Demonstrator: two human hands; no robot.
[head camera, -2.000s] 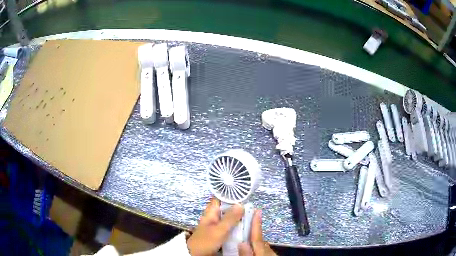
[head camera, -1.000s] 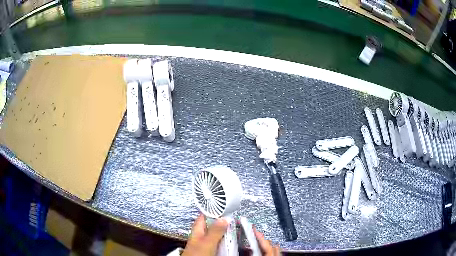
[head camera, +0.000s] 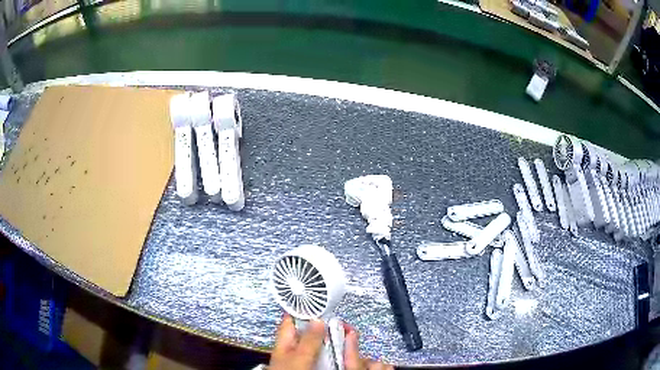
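Observation:
A white handheld fan (head camera: 310, 282) is held upright at the bench's front edge, its round spoked grille facing me. My left hand (head camera: 295, 347) grips its handle from the left, cut off by the bottom edge. My right hand (head camera: 356, 355) is at the handle's right side, holding a white handle cover (head camera: 336, 342) against or beside it; whether the two are joined is hard to tell. The lower handle is out of the picture. The padded hammer (head camera: 394, 282) lies just right of the fan, its wrapped white head away from me.
Three fans (head camera: 208, 152) lie beside the cardboard sheet (head camera: 87, 181), which has dark specks. Loose handle covers (head camera: 470, 230) lie right of the hammer. A row of fans (head camera: 601, 188) stands at far right. A black phone (head camera: 641, 293) is at the right edge. The green conveyor (head camera: 289, 50) runs beyond.
The cover showed apart from the fan's handle one second ago; it now sits closer to it. The whole view has shifted, so bench items appear further left and lower.

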